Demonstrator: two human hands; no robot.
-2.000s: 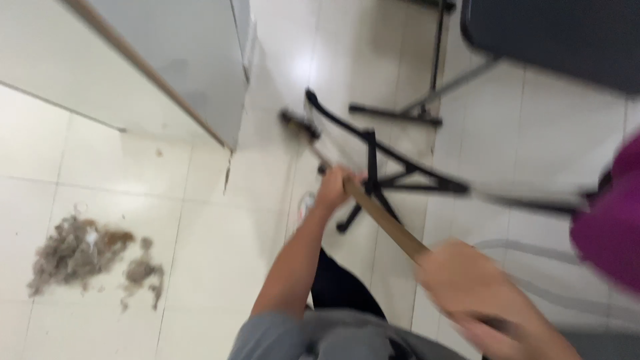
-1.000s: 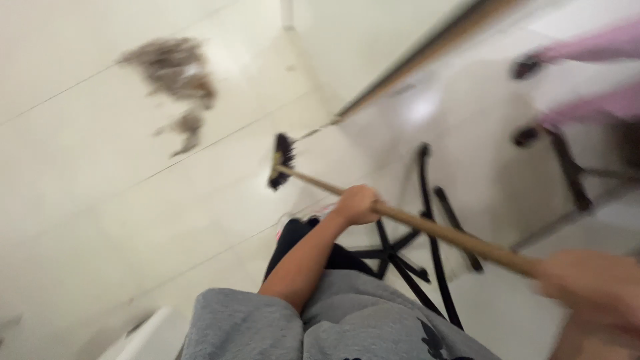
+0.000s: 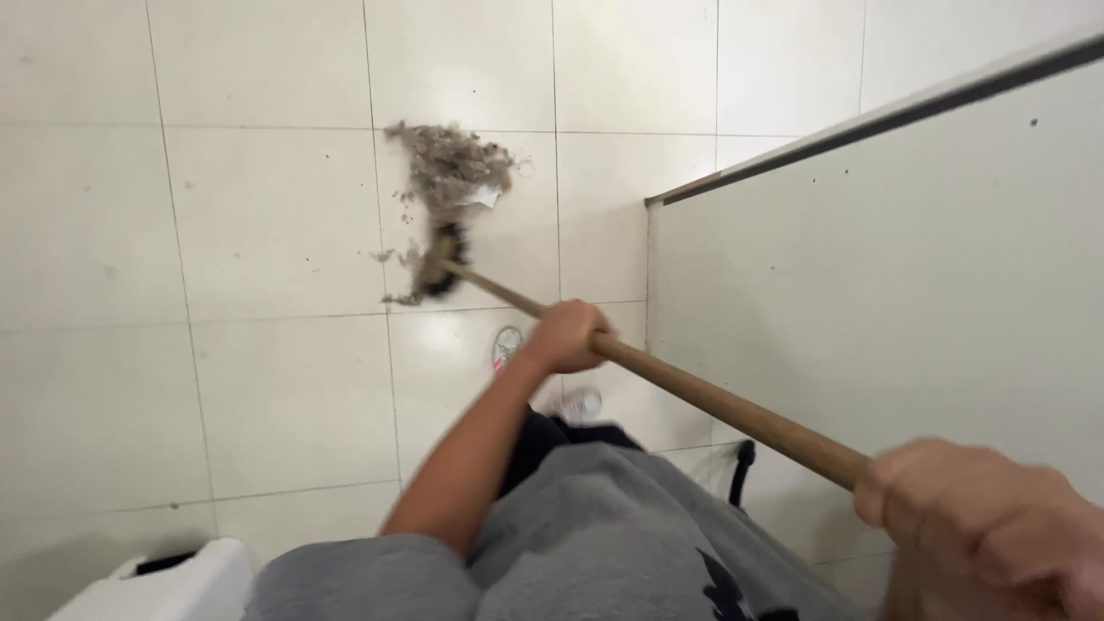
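A broom's wooden handle (image 3: pixel 733 407) runs slantwise across the view. My left hand (image 3: pixel 571 336) is closed round it at mid-view, and my right hand (image 3: pixel 975 509) grips its near end at the lower right. The blurred dark broom head (image 3: pixel 445 259) is on the tiled floor, touching small tufts of grey fluff at its left side. Just above it lies a pile of grey-brown hair or lint (image 3: pixel 453 164) with a white scrap (image 3: pixel 485 197) at its lower edge.
A pale panel (image 3: pixel 897 285) with a dark edge stands at the right. Below it shows a black chair or stand leg (image 3: pixel 742 473). At the lower left is a white plastic object (image 3: pixel 185 586). My shoes (image 3: pixel 507 347) are beneath my left hand.
The broom head, apart from the fluff a second ago, is now against its smaller tufts. Both hands have stayed on the handle. The view has turned, and the people's pink-clad legs are out of sight.
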